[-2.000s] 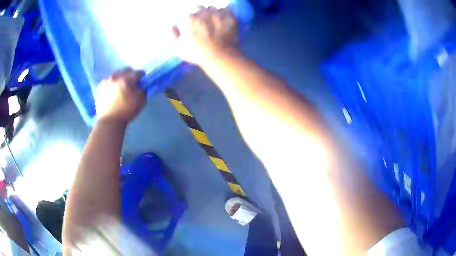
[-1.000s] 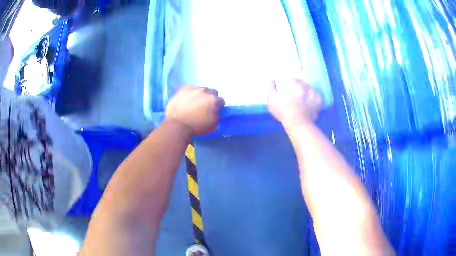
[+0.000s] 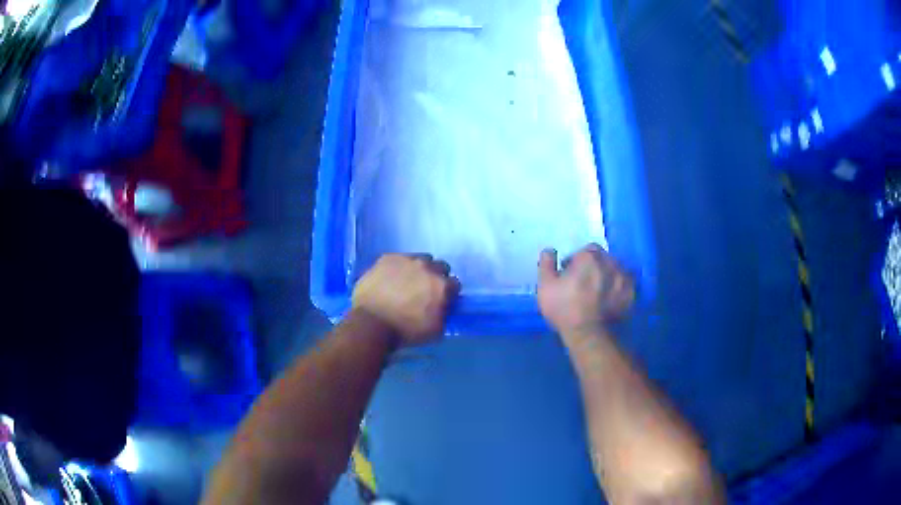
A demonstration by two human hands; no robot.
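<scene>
A large blue crate [image 3: 332,212] stretches away from me in the upper middle, its far end cut off by the top edge. A wrinkled whitish liner sheet [image 3: 474,148] lies inside it. My left hand [image 3: 405,296] is closed over the near rim, towards its left corner. My right hand [image 3: 588,291] grips the same rim towards its right corner, thumb on the inner side. Both hands are bare. Whatever lies under the sheet is hidden.
A blue stool [image 3: 242,335] and a red stool [image 3: 237,163] stand on the left. A person's dark-clothed body [image 3: 64,316] is at the left edge. Blue crates [image 3: 830,89] stand at the upper right. Yellow-and-black floor tape [image 3: 804,296] runs down the right.
The surroundings have shifted around the held crate. The film-wrapped stack on the right has left view, and red and blue stools show on the left. Both hands still grip the rim, lower in view.
</scene>
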